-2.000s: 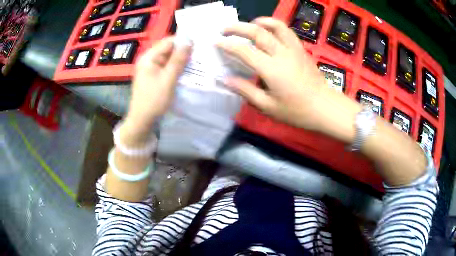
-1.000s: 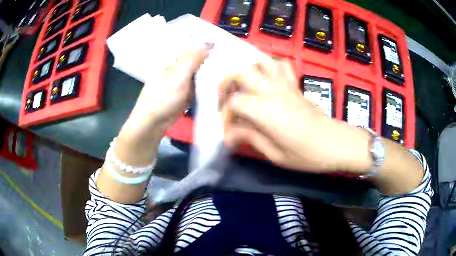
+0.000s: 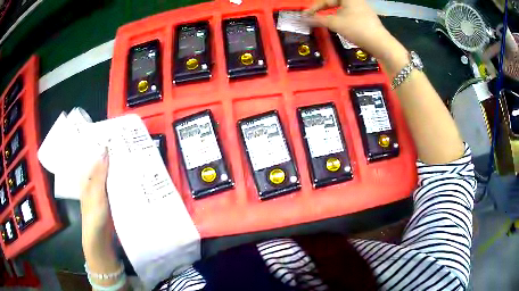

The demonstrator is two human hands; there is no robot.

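My left hand [image 3: 98,199] holds the label strip [image 3: 145,187], a white band with faint print that curls over the hand and hangs down toward my lap. My right hand [image 3: 350,23] holds a printed label [image 3: 293,23] by its right end, over the upper part of a black electronic unit [image 3: 301,52] in the back row. The red foam tray [image 3: 239,213] holds two rows of black units, each with a round gold sticker. The visible front-row units carry white labels, such as this unit [image 3: 268,153]. The strip partly covers the front-left unit.
Another red tray [image 3: 42,221] with units lies at the far left. A small white fan [image 3: 465,24] stands at the back right, near cables and a round stand. A white line [image 3: 74,65] crosses the dark green bench behind the trays.
My right hand has left the strip and moved to the back row with a label. The view has shifted so the main tray is nearly fully visible. My left hand still holds the strip, lower at left.
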